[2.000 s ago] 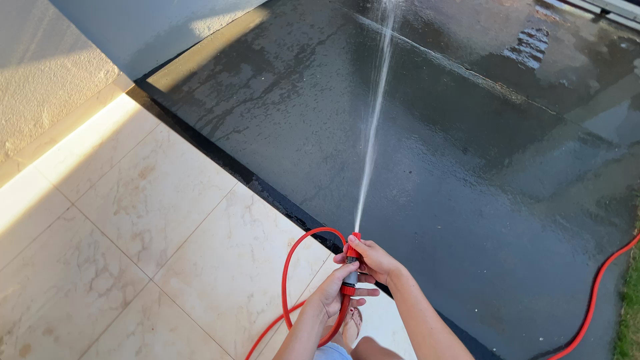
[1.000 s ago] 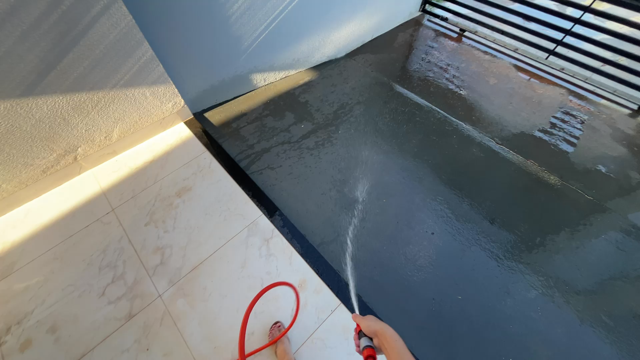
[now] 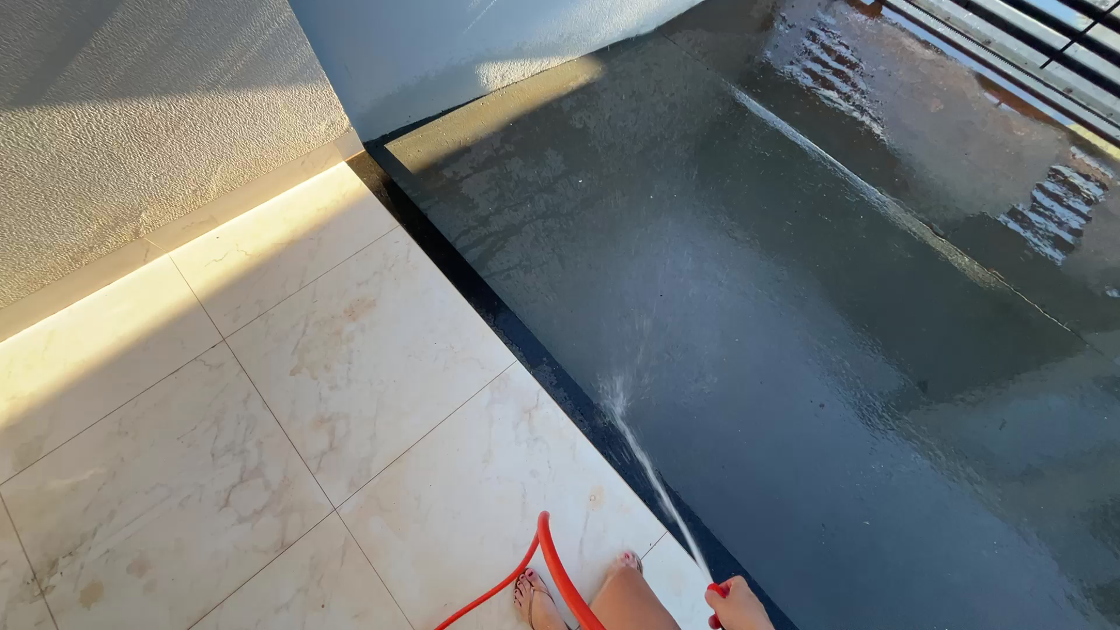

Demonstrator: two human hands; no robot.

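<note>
My right hand (image 3: 740, 605) is at the bottom edge, closed around a red hose nozzle (image 3: 717, 591); the rest of the nozzle is hidden by the hand or cut off by the frame. A jet of water (image 3: 658, 486) leaves the nozzle toward the upper left and lands on the wet dark floor (image 3: 761, 420) near its dark border strip. The red garden hose (image 3: 560, 569) bends in a raised loop left of the hand, above the tiles. My left hand is out of view.
Pale marbled tiles (image 3: 420, 385) lie to the left, where my sandalled foot (image 3: 534, 597) and bare leg (image 3: 632, 598) show. A dark edge strip (image 3: 490, 306) separates them from the wet floor. A textured wall (image 3: 175, 114) rises at upper left, a metal grating (image 3: 1059, 44) at upper right.
Two seconds ago both hands were at the nozzle; now only the right is seen on it. The water jet has swung left and reaches the floor nearer to me. The view has shifted.
</note>
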